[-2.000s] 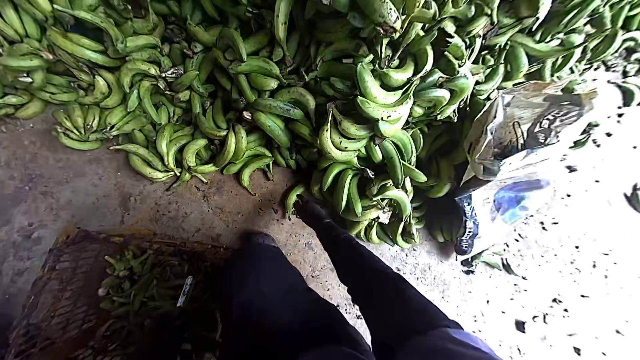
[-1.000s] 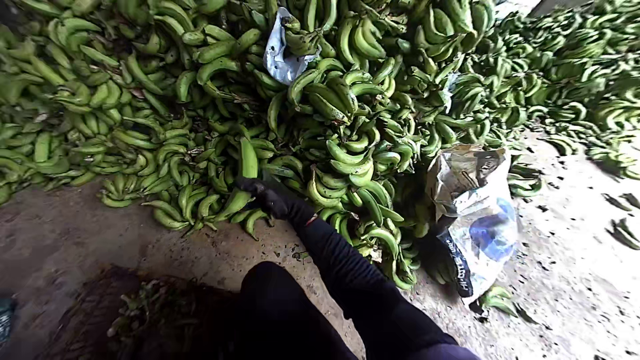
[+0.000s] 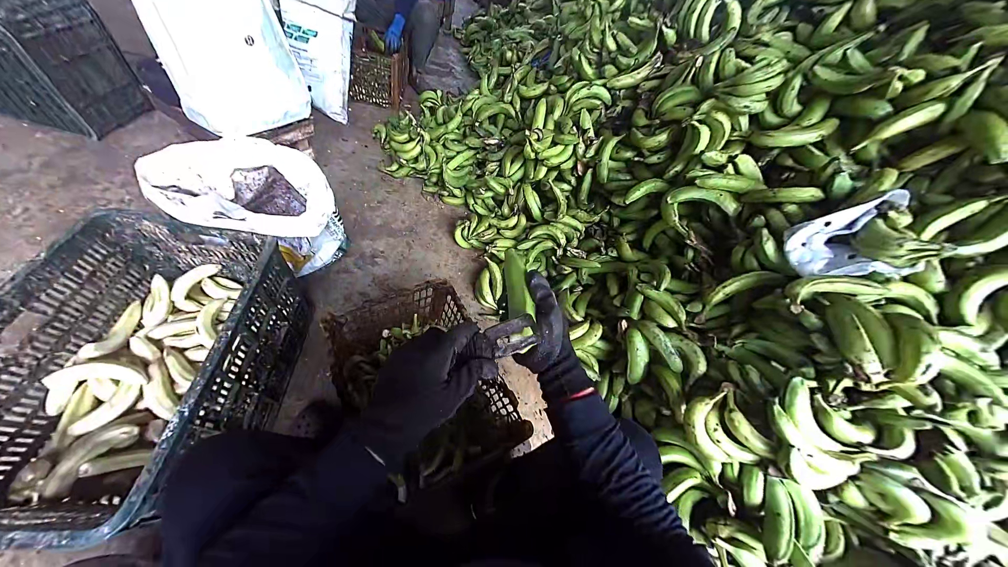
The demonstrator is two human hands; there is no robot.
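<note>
My right hand [image 3: 547, 323], in a dark glove, is closed around a green plantain [image 3: 516, 285] held upright. My left hand [image 3: 441, 366], also gloved, grips a small peeling tool [image 3: 508, 337], whose head lies against the lower part of the plantain. Both hands are above a brown plastic crate [image 3: 386, 309] that holds green peels [image 3: 402, 335]. Close on the right lies a big heap of green plantains [image 3: 709, 197]. A dark green crate [image 3: 272, 339] at the left contains peeled plantains [image 3: 161, 354].
An open white sack [image 3: 315, 197] stands behind the left crate. Farther back are full white sacks [image 3: 228, 71], a dark crate [image 3: 71, 71] and another brown crate [image 3: 374, 79] beside a person's blue-gloved hand [image 3: 394, 33]. A torn plastic bag [image 3: 835, 240] lies on the heap.
The view has swung left, bringing in the crates and sacks. My right hand, at the heap a second ago, has drawn back with a plantain. My left hand with the tool has come into view.
</note>
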